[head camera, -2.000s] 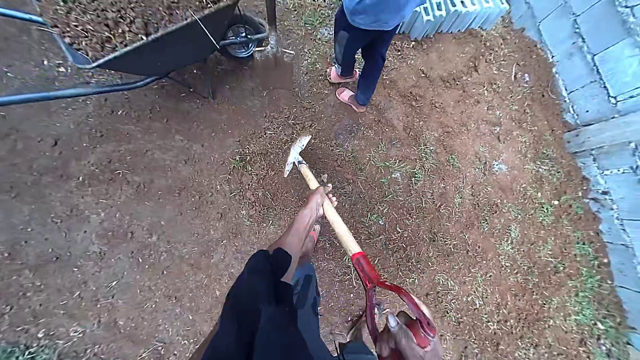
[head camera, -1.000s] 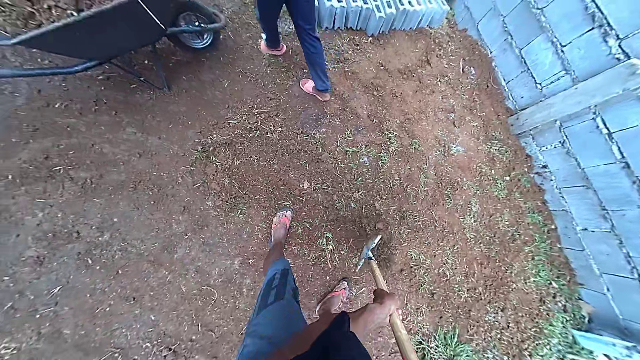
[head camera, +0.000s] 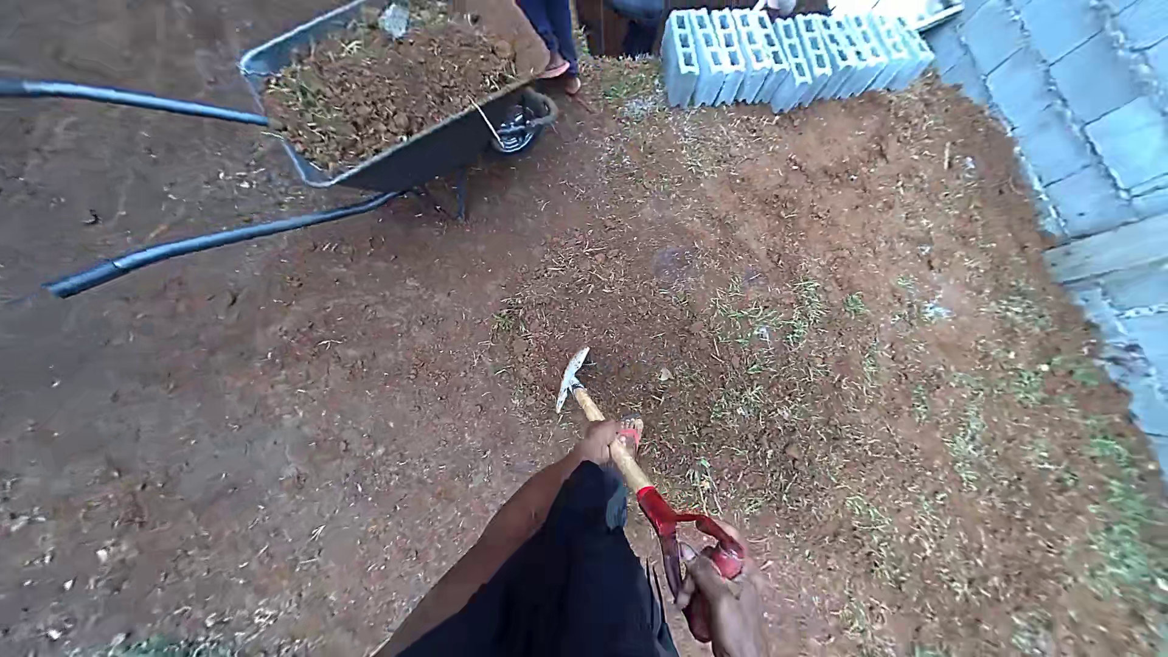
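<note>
My left hand (head camera: 599, 442) is closed around the wooden shaft of a long-handled tool, seemingly a shovel (head camera: 628, 464), just below its pale metal head. My right hand (head camera: 725, 598) grips the red D-shaped handle at the other end. The shaft slants from upper left to lower right in front of my dark trousers. Its metal head is seen nearly edge-on over reddish soil (head camera: 639, 338). One of my feet, in a pink sandal (head camera: 630, 432), shows beside my left hand.
A wheelbarrow (head camera: 411, 157) heaped with soil and grass stands at upper left, its handles pointing left. Another person (head camera: 554, 36) stands by its wheel. Hollow concrete blocks (head camera: 789, 59) stand in a row at the top. A grey block wall (head camera: 1095, 137) runs down the right side.
The tool's red handle and my right hand, out of view one second ago, are in view again. The other person is now beside the wheelbarrow's wheel. The view has shifted toward the wheelbarrow.
</note>
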